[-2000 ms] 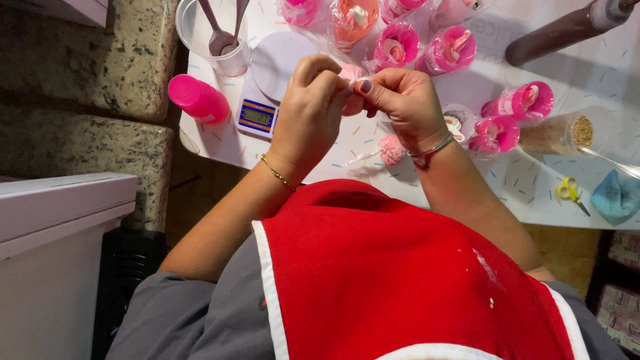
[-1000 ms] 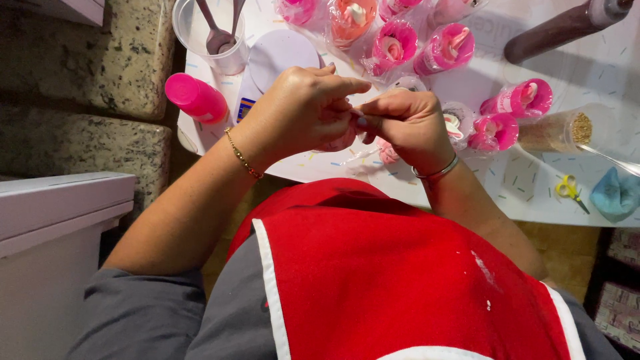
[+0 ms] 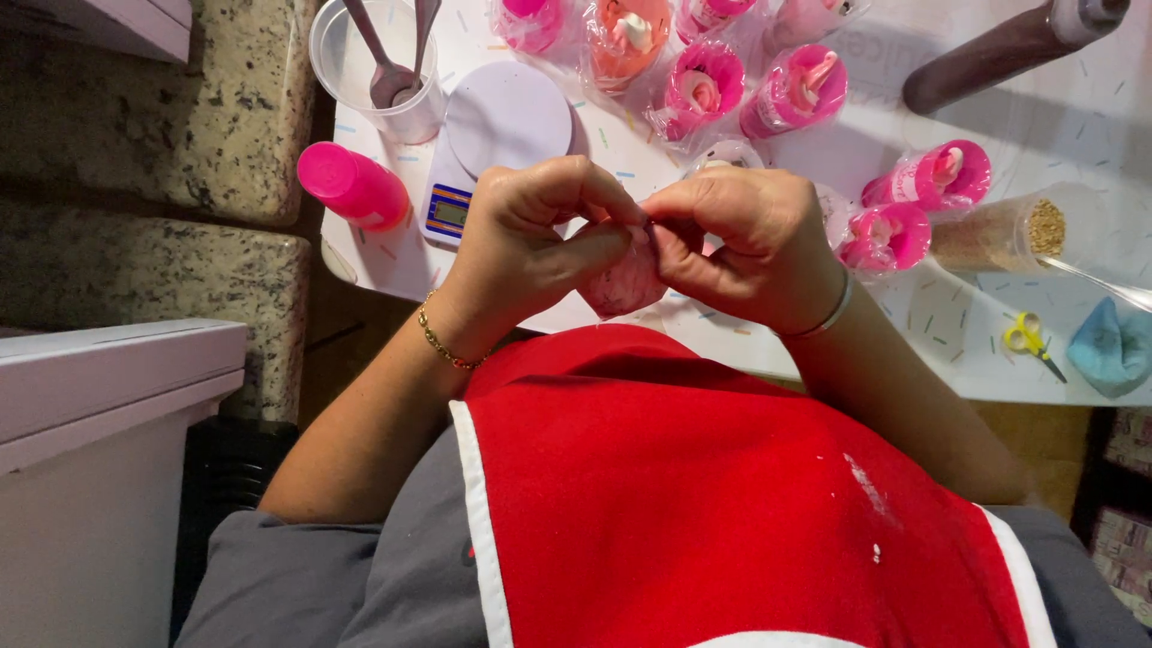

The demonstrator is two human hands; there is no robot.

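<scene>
My left hand (image 3: 549, 238) and my right hand (image 3: 742, 243) meet over the table's near edge, fingertips pinching the gathered top of a small clear plastic bag (image 3: 623, 286). Something pink fills the bag, which hangs below my fingers just above the red apron (image 3: 630, 468). A digital kitchen scale (image 3: 509, 117) with a round white plate lies beyond my left hand. Past my right hand stand pink cups in clear wrap, one (image 3: 705, 88) with a pink swirl inside. Another wrapped pink cup (image 3: 886, 236) is close to my right wrist.
At the left are a bright pink container (image 3: 353, 185) and a clear plastic tub (image 3: 405, 121) holding brown spatulas. Rightward lie a filled dark tube (image 3: 990, 67), a clear cup of chopped grains (image 3: 990, 236) with a spoon, yellow scissors (image 3: 1026, 337) and a blue cloth-like item (image 3: 1109, 346).
My hands came closer over the table edge and now pinch the top of the bag, whose pink body shows below my fingers. The scale's display, mostly covered a second ago, is visible again.
</scene>
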